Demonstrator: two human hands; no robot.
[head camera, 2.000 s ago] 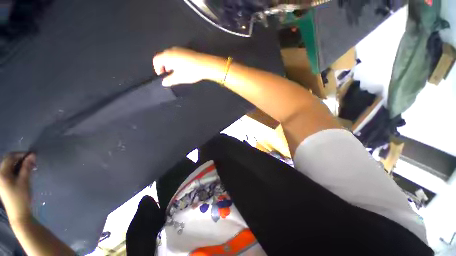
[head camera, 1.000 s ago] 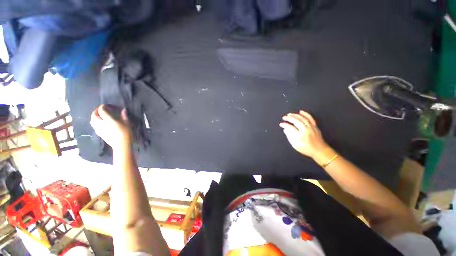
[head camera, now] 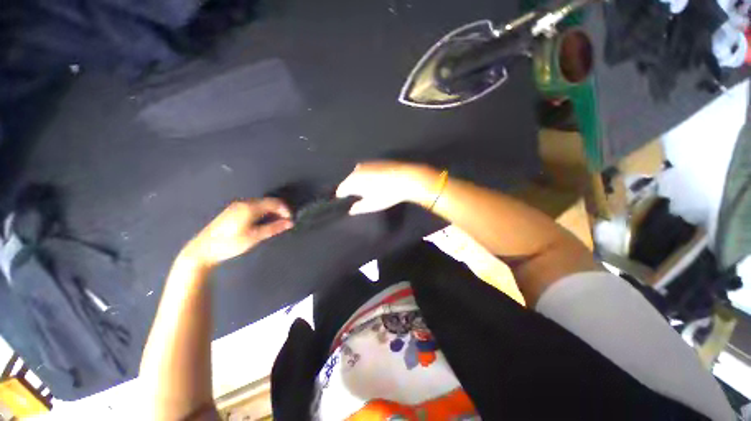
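Note:
A dark narrow garment piece (head camera: 317,212) stretches between my two hands near the front edge of the black-covered table (head camera: 272,173). My left hand (head camera: 243,226) pinches its left end between thumb and fingers. My right hand (head camera: 375,187) holds its right end, fingertips bent down onto it. The piece barely stands out from the cover, so its full outline is unclear. A flat greyish strip (head camera: 222,99) lies on the table beyond my hands. The steam iron (head camera: 457,70) rests at the upper right, its pointed end towards the left, untouched.
A pile of dark narrow strips (head camera: 62,300) lies at the left, with a thin pale sliver (head camera: 97,300). Dark cloth (head camera: 107,41) is heaped at the upper left. A green stand (head camera: 586,123) with a round brown-red part is right of the iron. White rolls (head camera: 730,43) sit far right.
One second ago my hands were wide apart, the left by the strips pile and the right empty. They have come together, now holding a dark piece. The view has turned and shifted right.

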